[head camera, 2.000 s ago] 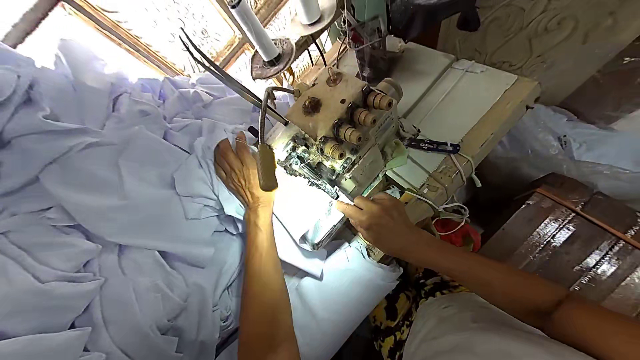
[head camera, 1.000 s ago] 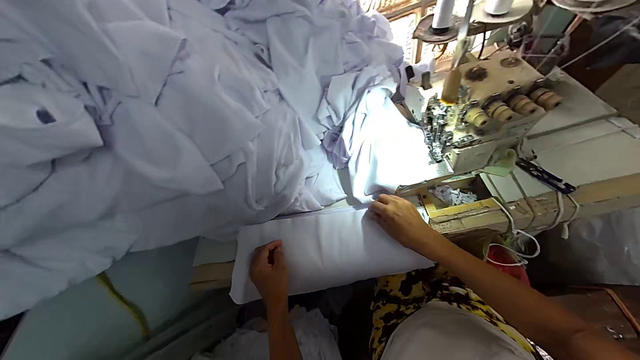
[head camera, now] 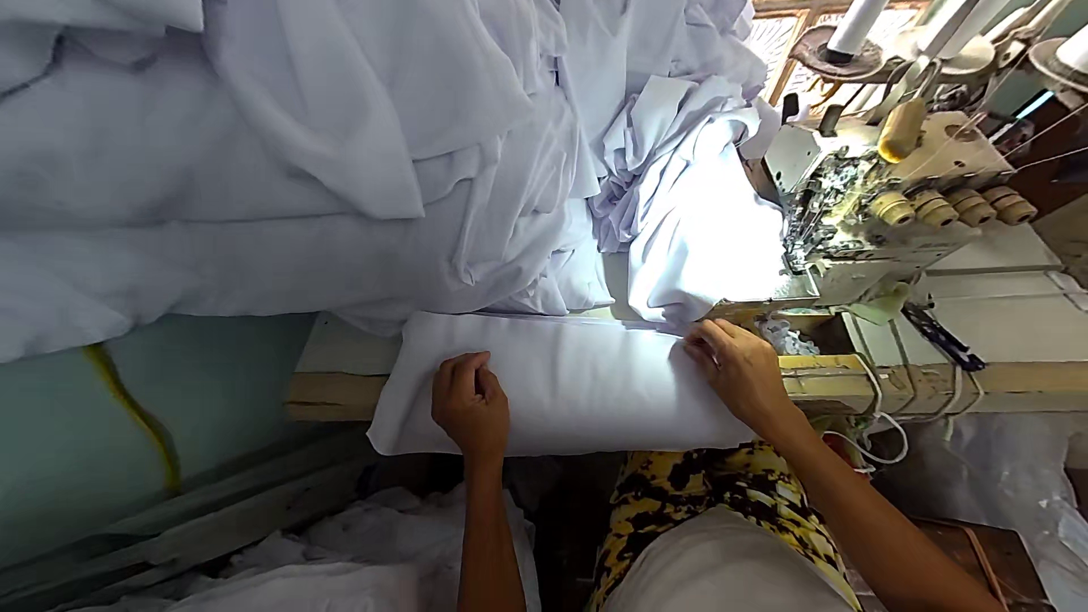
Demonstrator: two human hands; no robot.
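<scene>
A white fabric piece lies flat over the front edge of the sewing table, its lower part hanging toward my lap. My left hand rests on its left part with the fingers curled; whether cloth is pinched there is hidden. At its upper right corner my right hand pinches the fabric edge between thumb and fingers. More white cloth lies bunched under the bright lamp light, beside the needle area of an overlock sewing machine, which stands right of both hands.
A large heap of white fabric covers the table's left and back. Thread cones stand above the machine. Thread snips lie on the table's right side, near looped cords at its edge. More white cloth lies below.
The view has swung left since two seconds ago. Both hands have left the machine's front, and the fabric piece now lies along the table edge. Over the last second the hands have hardly moved.
</scene>
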